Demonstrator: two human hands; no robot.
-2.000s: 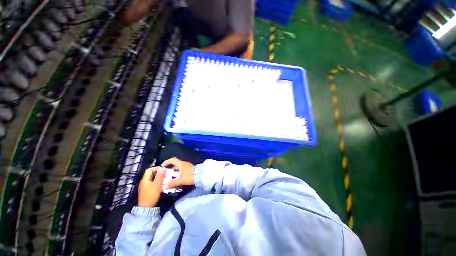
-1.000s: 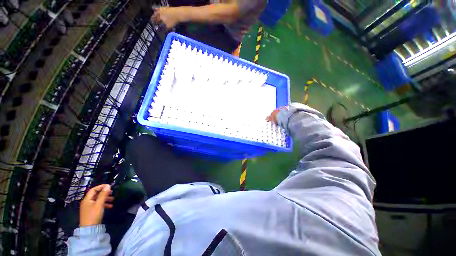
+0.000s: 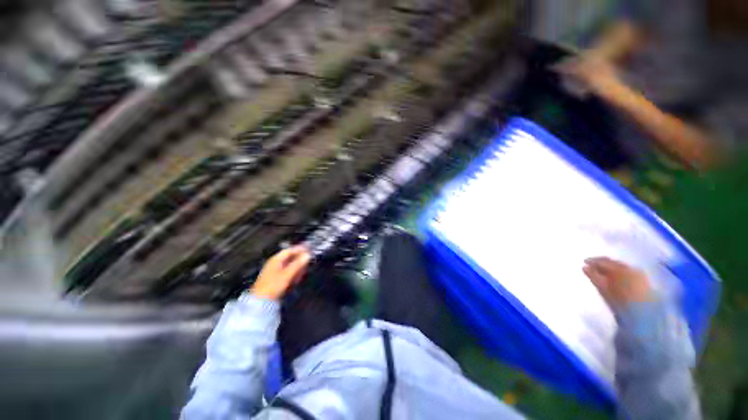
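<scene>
The blue crate (image 3: 504,308) stands to the right, filled with bright white packed adapters (image 3: 525,221); single ones are washed out by glare. My right hand (image 3: 619,283) is over the white adapters at the crate's right part; blur hides whether it holds one. My left hand (image 3: 281,272) is in front of the lower edge of the test rack (image 3: 213,193), fingers bent, near the black leads (image 3: 361,238). Whether it holds anything cannot be told.
Beige tiers with green board strips run diagonally across the left and top. Another person's arm (image 3: 648,115) reaches in at the upper right, behind the crate. Green floor (image 3: 734,197) shows at the right. A grey blurred surface (image 3: 98,353) lies at the lower left.
The view has turned left, so the crate now sits further right and the rack fills more of the picture. My right hand remains over the adapters. My left hand is now against the rack's edge.
</scene>
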